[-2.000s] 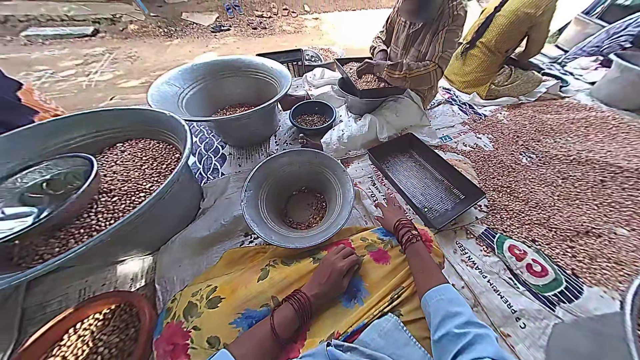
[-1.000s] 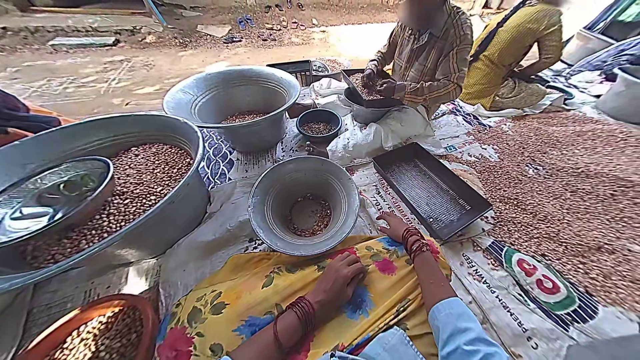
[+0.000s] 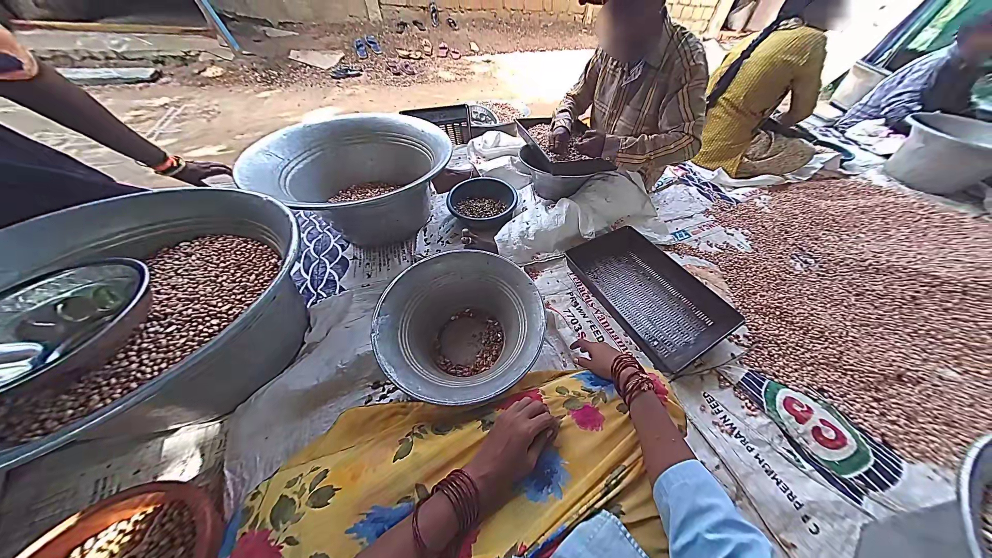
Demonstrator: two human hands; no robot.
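Note:
My left hand (image 3: 518, 440), with red bangles at the wrist, rests on the yellow floral cloth over my lap, fingers curled; whether it holds anything is hidden. My right hand (image 3: 598, 358) lies at the cloth's edge near the black perforated tray (image 3: 659, 298), fingers apart and nothing in them. A metal basin (image 3: 394, 341) stands just in front of my lap, with a few nuts or seeds (image 3: 490, 346) at its bottom. The tray lies to its right on printed sacks (image 3: 577, 298).
A large tub (image 3: 288, 310) of nuts is at left, with a metal bowl (image 3: 116, 341) in it. Beyond are another basin (image 3: 349, 128) and a small bowl (image 3: 482, 186). Nuts (image 3: 868, 287) spread at right. People (image 3: 659, 93) sit ahead; a person's hand (image 3: 198, 172) reaches the far basin.
A person's arm has come into view at the left, beside the far basin. My hands have stayed in about the same places.

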